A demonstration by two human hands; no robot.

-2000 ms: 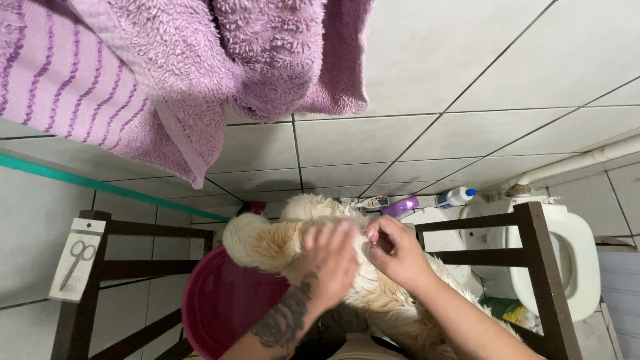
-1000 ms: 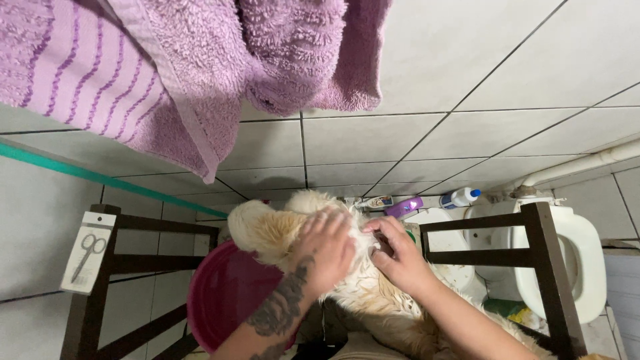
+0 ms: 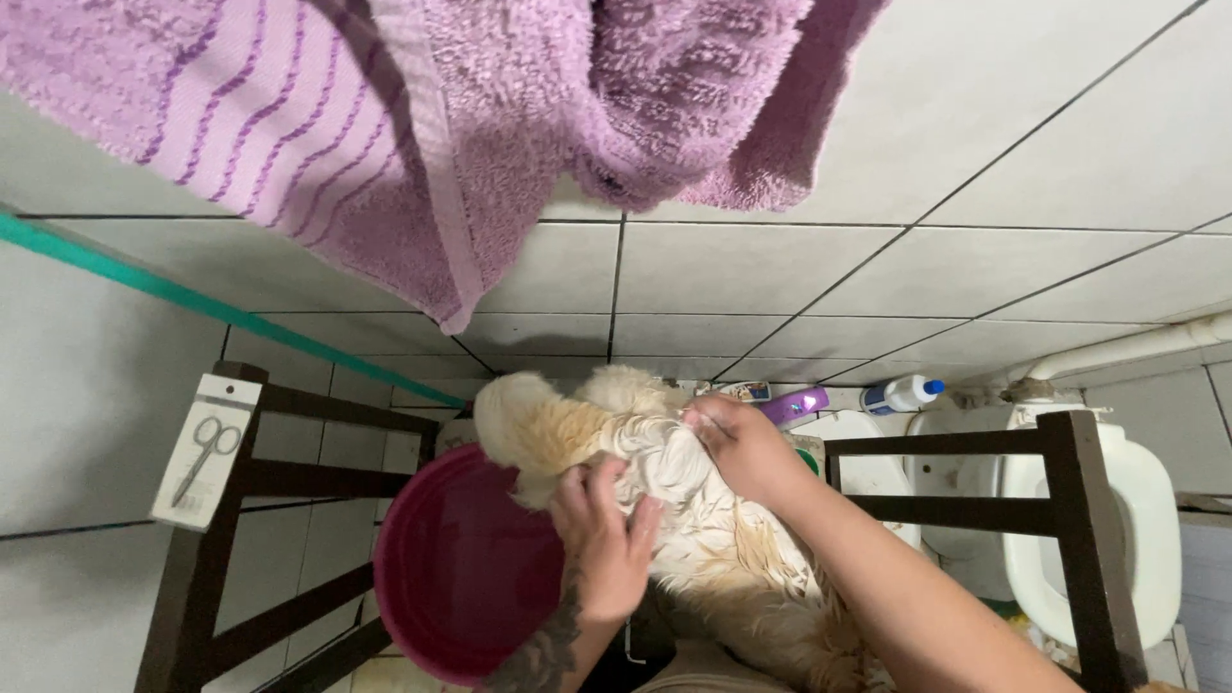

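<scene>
A white and tan dog (image 3: 770,549) with wet, clumped fur stands between two dark wooden rails, its fluffy head toward the wall. My left hand (image 3: 606,529), below the tattooed forearm, rests on the near side of its neck with the fingers spread in the fur. On the other side of the neck lies my right hand (image 3: 731,443), its fingers bent against the coat; whether they pinch fur is not clear. White lather or wet fur shows between the hands. A magenta basin (image 3: 404,587) holding water stands left of the dog.
Purple towels (image 3: 510,125) hang overhead. Packaged scissors (image 3: 205,452) hang on the left wooden rail (image 3: 308,479). Right of the dog are a purple bottle (image 3: 794,406), a white bottle with a blue cap (image 3: 900,395), the right rail (image 3: 962,515) and a toilet (image 3: 1155,539).
My left hand has moved down and toward the basin side of the neck, from the top of the neck. My right hand has moved slightly up toward the head.
</scene>
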